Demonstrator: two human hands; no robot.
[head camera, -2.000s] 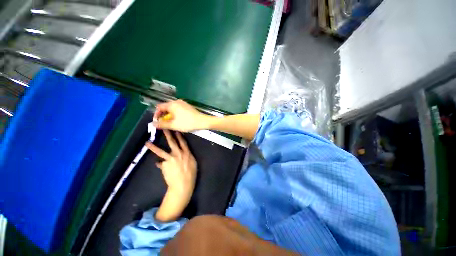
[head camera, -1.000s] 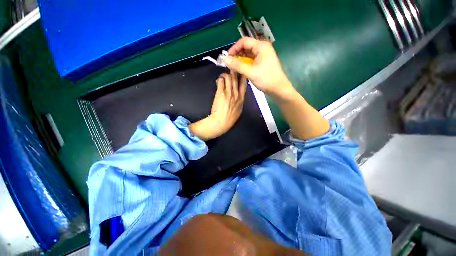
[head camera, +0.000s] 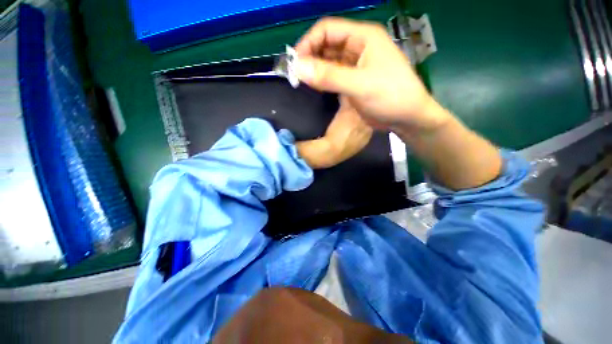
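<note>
The black sheet-metal panel (head camera: 302, 191) lies flat in front of me, with low folded edges and a vented left side. My right hand (head camera: 349, 64) is raised over its far edge and pinches a small crumpled white liner piece (head camera: 290, 66). A thin white strand runs from it leftward to the panel's far left corner. My left hand (head camera: 343, 138) rests on the panel, partly behind my right forearm; its fingertips are hidden. A white adhesive strip (head camera: 398, 158) lies along the panel's right edge. The yellow cutter seen earlier is not visible now.
A large blue cover (head camera: 221, 20) stands beyond the panel on the green mat (head camera: 496, 80). A silver metal bracket (head camera: 421, 39) lies past the far right corner. A white-topped unit (head camera: 20, 201) with a blue edge and bubble wrap (head camera: 90, 181) is at left. Metal rollers show far right.
My view has turned and the panel now lies more squarely before me. My right hand has lifted the white piece, with a strand stretching left from it. My left hand is now behind my right forearm.
</note>
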